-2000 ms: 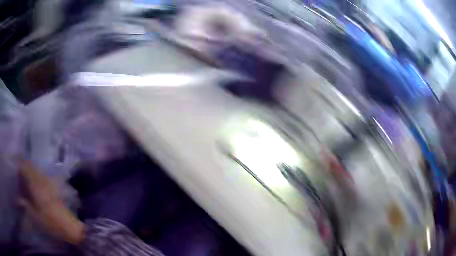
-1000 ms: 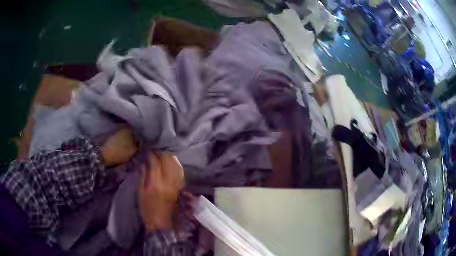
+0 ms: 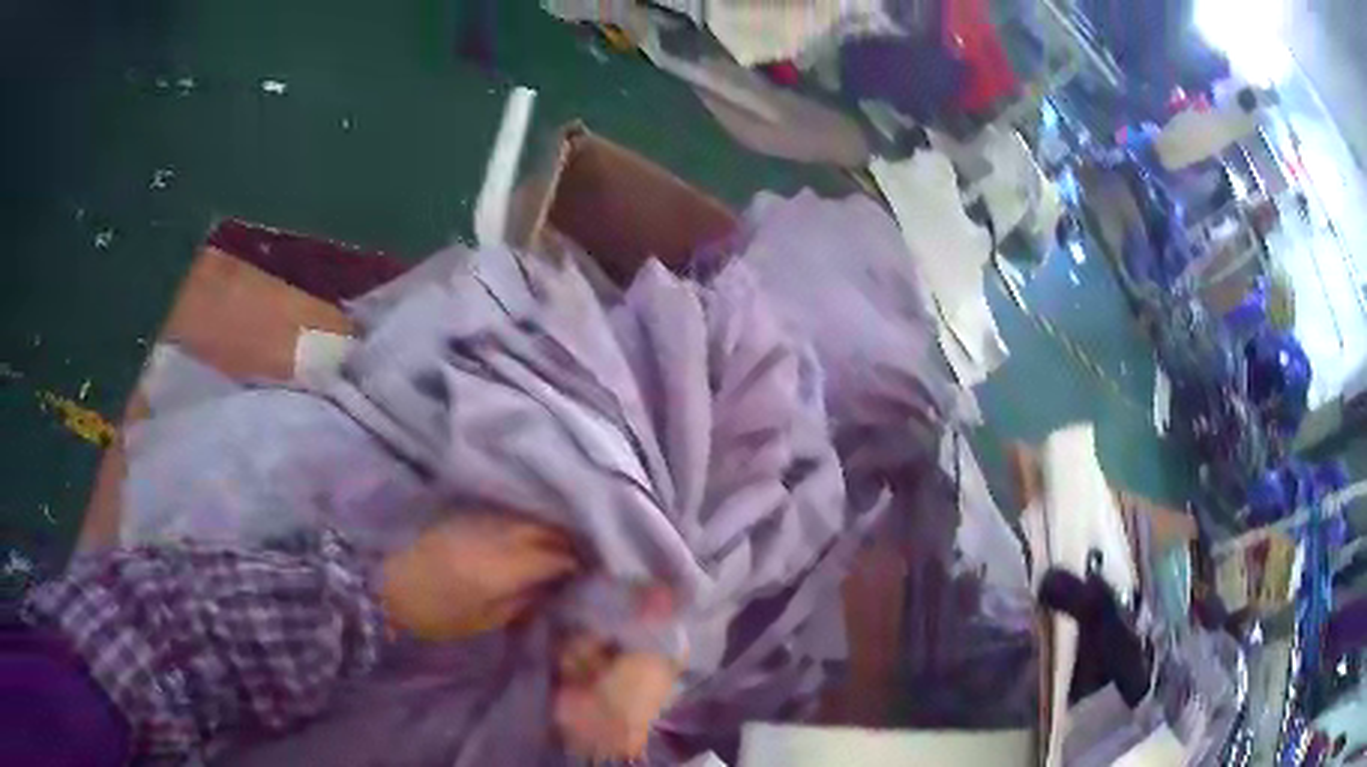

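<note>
Grey-lilac cloth pieces [image 3: 585, 405] lie heaped in folds over a brown cardboard box [image 3: 248, 315], whose flaps stick out at the back and left. My left hand [image 3: 472, 577], in a checked sleeve, reaches in from the left with its fingers closed on the cloth. My right hand [image 3: 618, 697] is lower and just to the right, blurred, with curled fingers gripping the same cloth. Folds partly hide the fingertips of both hands.
The white table edge [image 3: 885, 745] shows at the bottom. Pale cloth strips [image 3: 945, 247] hang behind the heap. A black piece [image 3: 1094, 637] lies at the right. Red and dark cloth [image 3: 975, 60] is at the top. Green floor [image 3: 345, 90] shows behind the box.
The view has shifted, showing less table. My hands have moved apart within the heap, and the cloth folds are rearranged. The white strip beside my right hand is no longer visible there.
</note>
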